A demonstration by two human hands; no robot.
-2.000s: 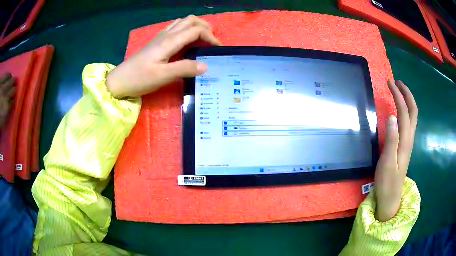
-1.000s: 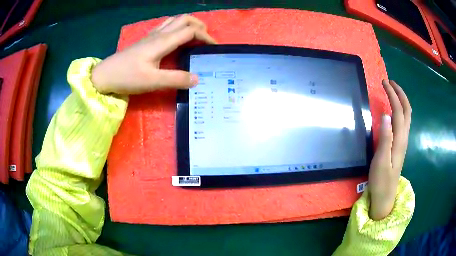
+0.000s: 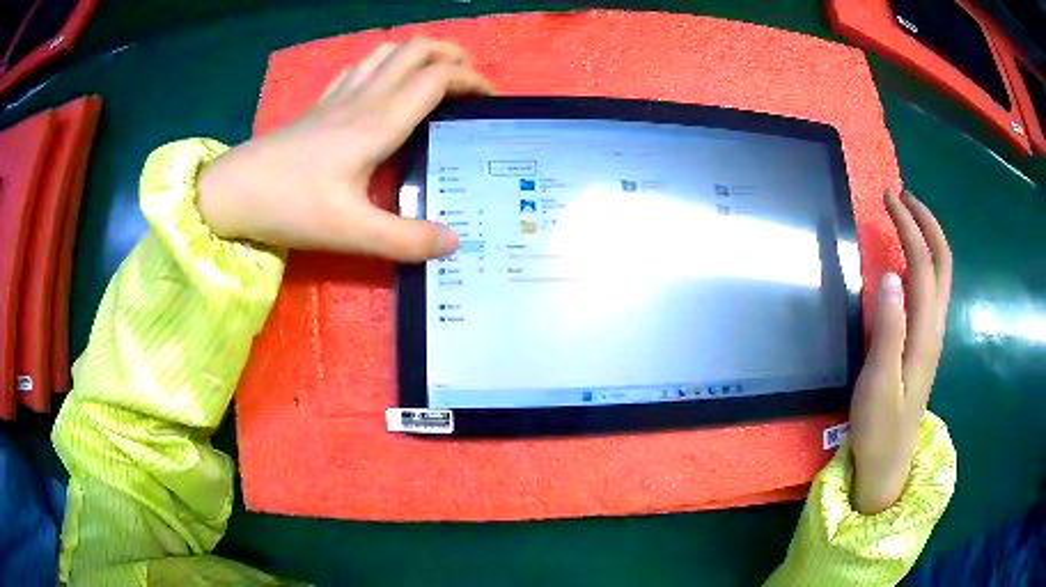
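A tablet (image 3: 631, 422) lies flat on a red foam tray (image 3: 344, 459). Its lit touchscreen (image 3: 551, 333) shows a white file window with a left list and small folder icons, partly hidden by white glare. A barcode label (image 3: 421, 421) is at its lower left corner. My left hand (image 3: 333, 172) is spread over the tablet's upper left corner, thumb tip on the window's left list, fingers at the top edge. My right hand (image 3: 900, 355) rests on the tray beside the tablet's right edge, fingers extended upward. Neither hand grips anything.
The tabletop (image 3: 149, 92) is glossy green. Red foam trays (image 3: 63, 252) stand at the left edge. More trays (image 3: 855, 17) with dark tablets lie at the top right, and another tray shows at the top left. Blue clothing shows at both lower corners. A tray label (image 3: 836, 436) is at the lower right.
My left thumb has moved down the window's left list. The window's content has changed, and the outlined rows lower in it are gone. My right hand has stayed beside the tablet.
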